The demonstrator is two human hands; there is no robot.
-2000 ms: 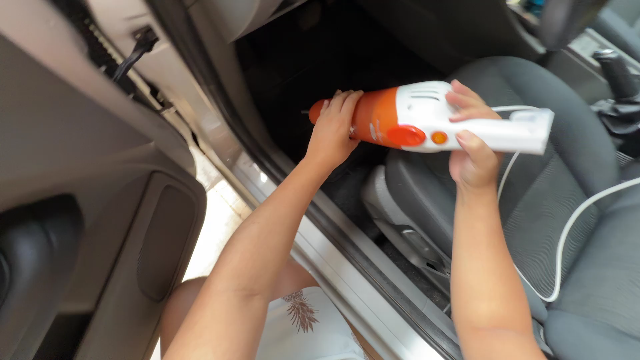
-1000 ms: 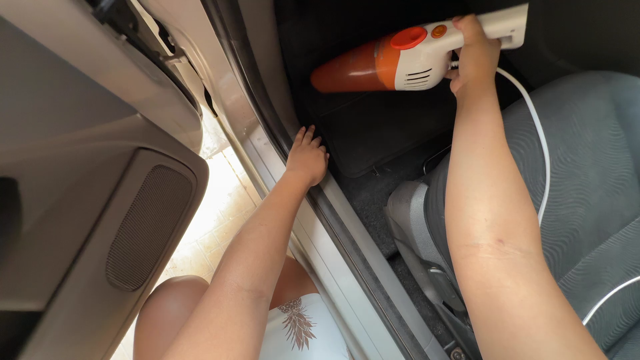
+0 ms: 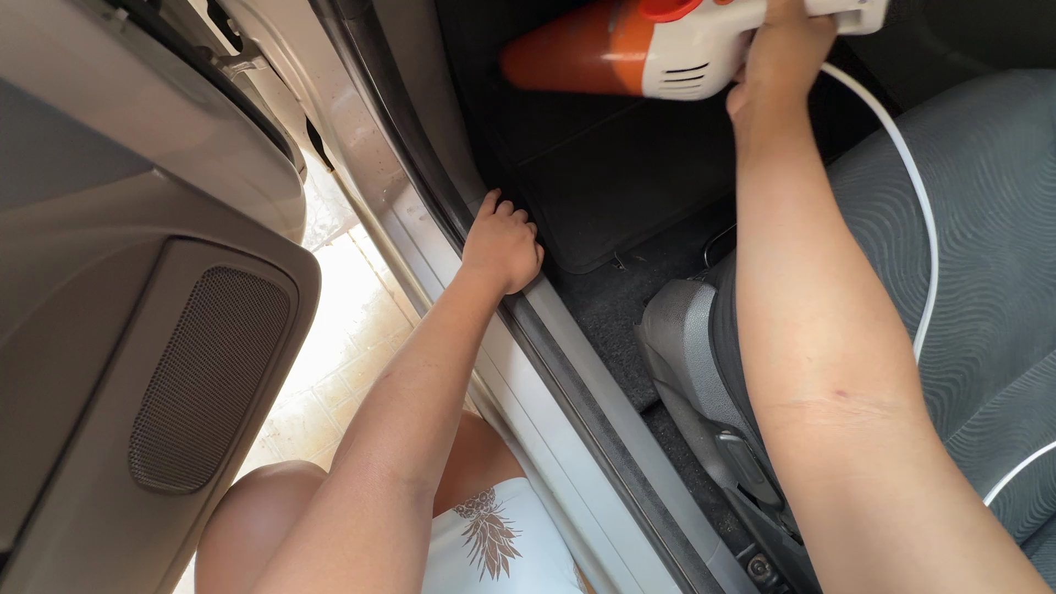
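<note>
My right hand [image 3: 788,54] grips the handle of an orange and white handheld vacuum cleaner [image 3: 676,58] at the top of the view. The vacuum lies level over the dark footwell, its tapered orange nose pointing left. A white power cord [image 3: 924,198] curves from its handle down across the seat. My left hand [image 3: 503,243] rests on the car's door sill [image 3: 561,363], fingers bent over its inner edge, holding no loose object. The black floor mat [image 3: 627,181] lies below the vacuum, beyond my left hand.
The grey patterned car seat [image 3: 990,247] fills the right side, with a lever [image 3: 747,466] on its side. At left stands the open car door with a speaker grille [image 3: 214,379]. Light tiled ground [image 3: 330,363] shows between door and sill.
Two seconds ago both hands were on the vacuum above the seat. My left hand has let go and come down on the sill; my right hand has carried the vacuum over the footwell.
</note>
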